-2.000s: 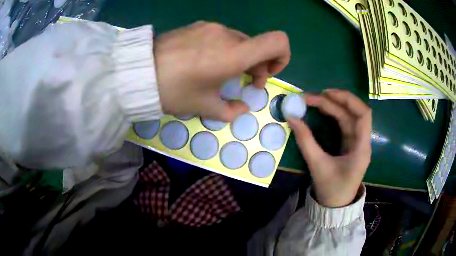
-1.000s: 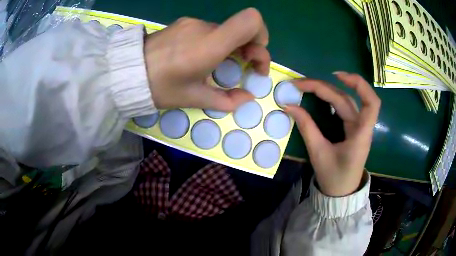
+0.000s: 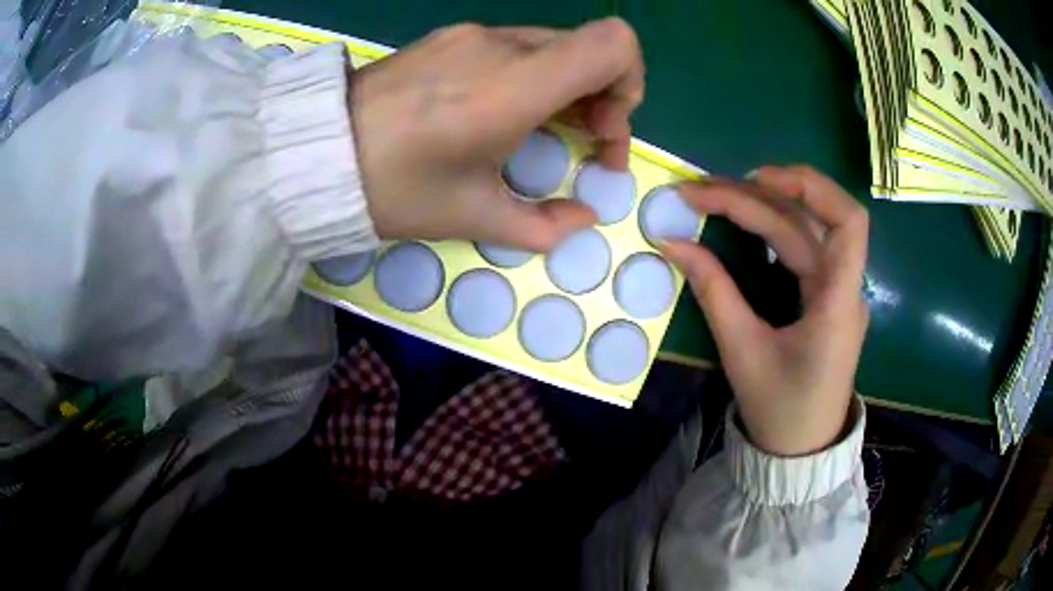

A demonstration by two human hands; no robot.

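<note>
A pale-yellow die-cut sheet [image 3: 443, 342] lies slanted before me, whitish discs covering its visible round holes. My right hand [image 3: 685, 212] has thumb and forefinger around the top-right disc [image 3: 666, 217], which lies over its hole. My left hand [image 3: 591, 185] reaches over the sheet, with thumb and a finger at opposite sides of the neighbouring disc [image 3: 604, 194]. Whether it grips that disc is unclear. My left hand and sleeve hide the sheet's middle and much of its left part.
A fanned stack of yellow sheets with crescent-shaped openings [image 3: 958, 150] is at the upper right of the dark-green tabletop [image 3: 751, 92]. Strips with pale round shapes [image 3: 1023, 375] are at the far right edge. Crinkled clear plastic [image 3: 69, 58] is at the upper left.
The disc in my right hand has moved left from a partly uncovered hole to lie over it. The sheet sits slightly higher in view. My left hand stays over the neighbouring disc.
</note>
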